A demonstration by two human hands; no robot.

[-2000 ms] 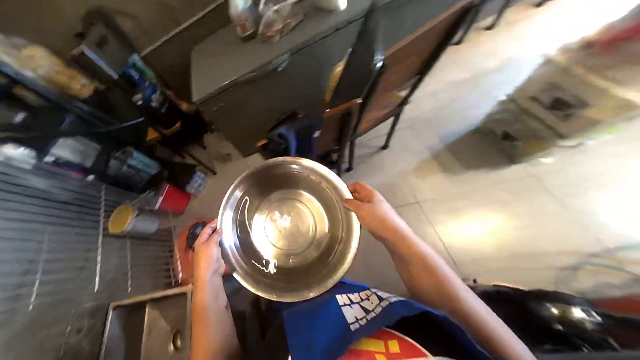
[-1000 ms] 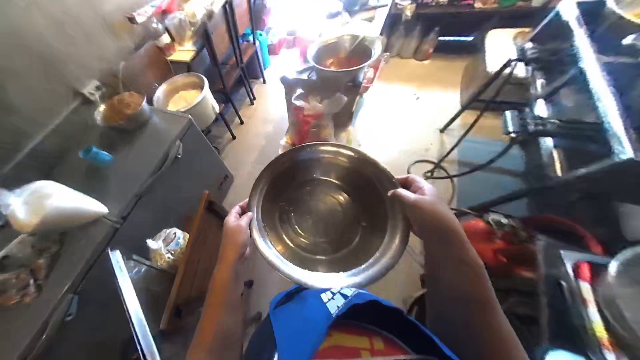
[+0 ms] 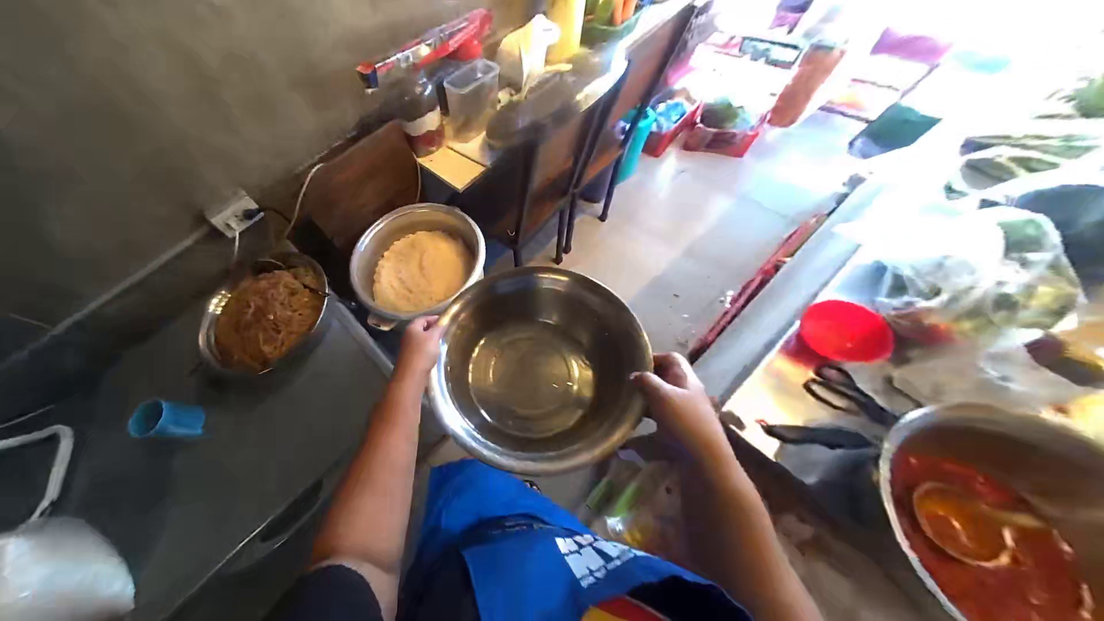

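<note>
A wide steel bowl (image 3: 539, 371) with a rolled rim is held up in front of my blue apron, with nothing visible inside it. My left hand (image 3: 421, 349) grips its left rim, and my right hand (image 3: 677, 392) grips the right rim with the thumb on top. Just beyond my left hand stands a metal pot (image 3: 366, 259) of pale, grainy food. Left of that pot, a steel bowl (image 3: 207, 332) holds a brown shredded or noodle-like food. At lower right is a large pot (image 3: 897, 457) of red sauce with a ladle (image 3: 962, 522) in it.
A dark counter (image 3: 250, 457) on the left bears a blue plastic cup (image 3: 168, 419). Scissors (image 3: 849, 395) and a red plastic bowl (image 3: 845, 331) lie at right, near bagged vegetables (image 3: 1009, 259). Folded chairs (image 3: 561, 164) and a tiled floor (image 3: 664, 241) lie ahead.
The view has swung widely, from a sink and rack to the counter and food pots. Both hands have kept their hold on the steel bowl throughout.
</note>
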